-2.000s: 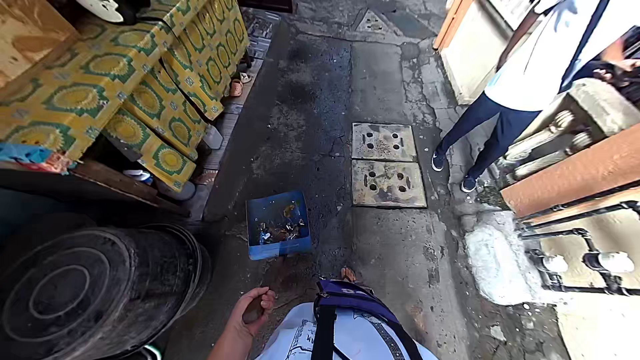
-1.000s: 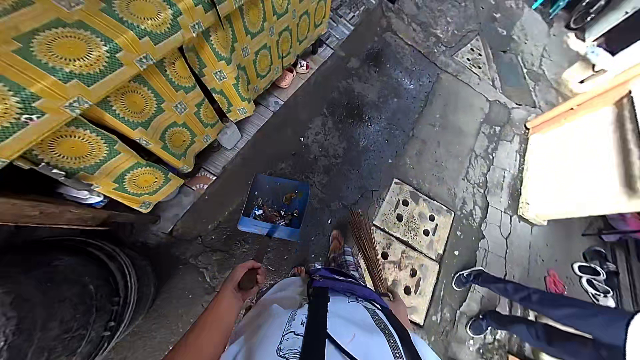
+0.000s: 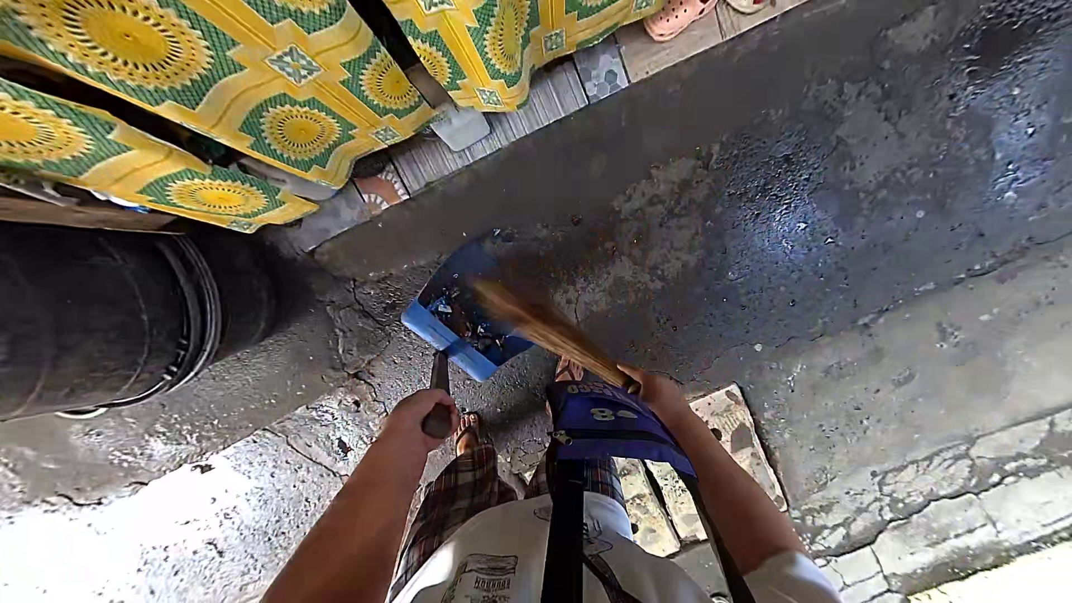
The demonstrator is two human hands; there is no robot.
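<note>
My left hand [image 3: 421, 418] grips the dark handle [image 3: 440, 377] of a blue dustpan [image 3: 452, 346], which rests on the pavement ahead of my feet with small litter [image 3: 469, 322] inside. In my right hand [image 3: 657, 395] is the bound end of a stick broom [image 3: 561, 335]. The broom slants forward and left, its blurred tips over the dustpan's right part, hiding some of the litter there. Whether the tips touch the pan or the ground cannot be told.
A large black plastic drum [image 3: 100, 322] lies at the left. Above it hangs a yellow and green patterned cloth [image 3: 301, 126] beside a tiled ledge [image 3: 536, 113] with a pink clog [image 3: 678, 18]. A perforated concrete cover [image 3: 729, 427] is at my right. A purple bag [image 3: 611, 423] hangs before me.
The broom, upright by my right side one second ago, now reaches over the dustpan. The view has turned left, and the other person seen earlier is out of view.
</note>
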